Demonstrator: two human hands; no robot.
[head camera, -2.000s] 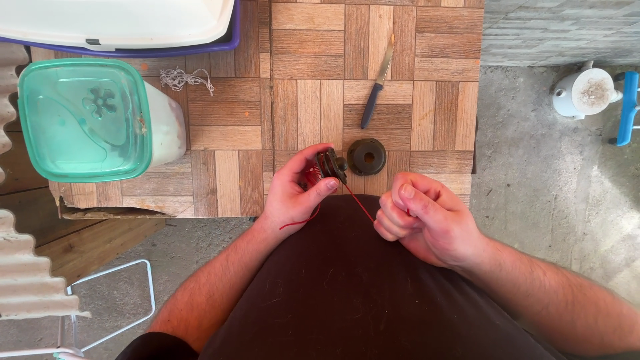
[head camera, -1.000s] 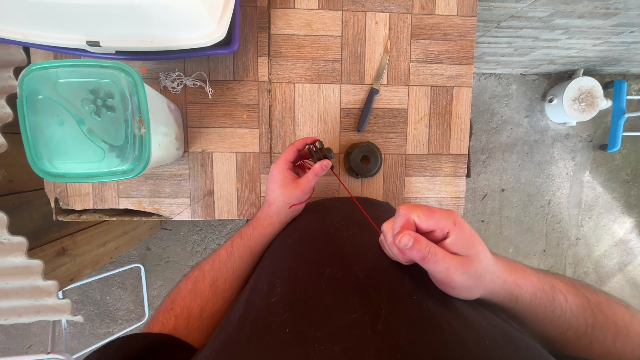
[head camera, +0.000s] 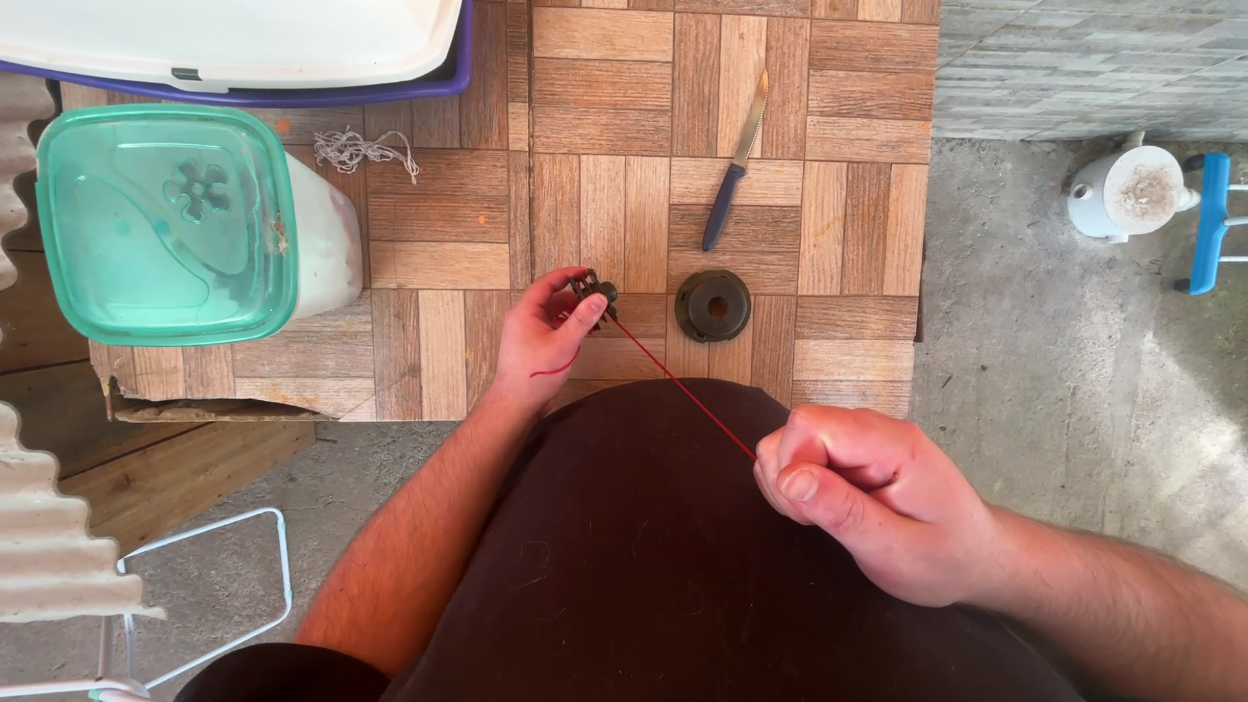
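My left hand holds a small dark spool-like part between thumb and fingers, above the table's near edge. A red cord runs taut from that part down to my right hand, whose closed fingers grip it above my lap. The cord's other end lies loose across the left palm near the wrist. Just right of the left hand, a round dark cap with a central hole rests on the table. What the left fingers cover of the part is hidden.
A serrated knife with a dark handle lies behind the cap. To the left are a tangle of pale string, a green-lidded plastic container and a purple tray under a white lid. The table's near left edge is broken.
My right hand has moved away from the left, to the right and toward my body, and a longer stretch of red cord shows between them. The left hand still holds the dark part.
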